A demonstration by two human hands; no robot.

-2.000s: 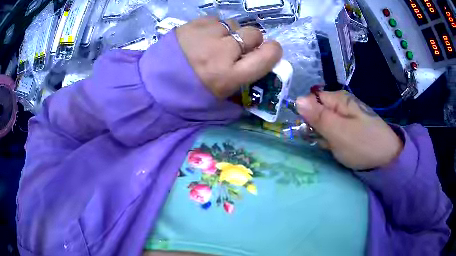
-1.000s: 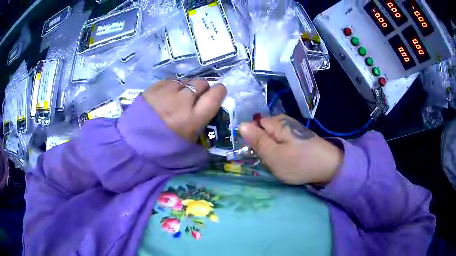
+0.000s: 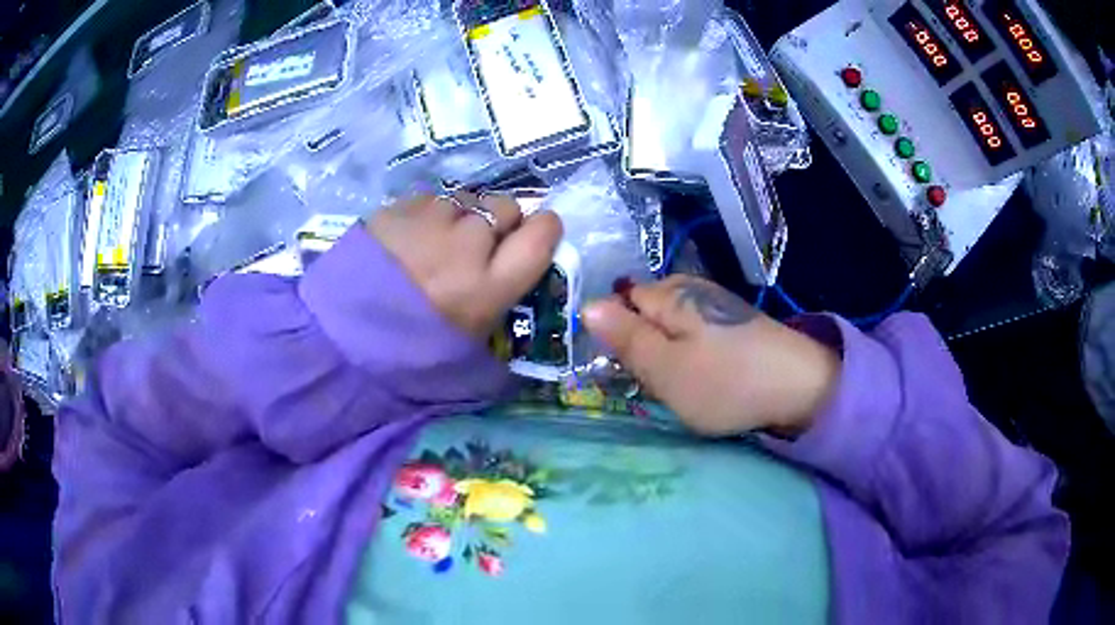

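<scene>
My left hand (image 3: pixel 471 259) is closed on a power bank half-assembly (image 3: pixel 563 352) in front of my body. The end with the white rim and green circuit board (image 3: pixel 547 313) shows below my fingers; my hand hides the rest. My right hand (image 3: pixel 707 350) is just to the right, thumb and fingertips pinched at the board end on a test plug with a small blue-lit tip (image 3: pixel 575 320). Whether the tip is inside the board cannot be told. Blue test lead (image 3: pixel 844 325) loops behind my right hand towards the tester (image 3: pixel 905 122).
Several power bank half-assemblies (image 3: pixel 528 83) lie in clear plastic bags (image 3: pixel 367 147) across the bench behind my hands. More stand at the far left (image 3: pixel 120 226). One leans on edge (image 3: pixel 748 183) beside the tester, which shows red digits.
Since the earliest frame the view has shifted, so the hands sit further left and more bagged units show. Both hands keep the same grip, and the unit stays between them.
</scene>
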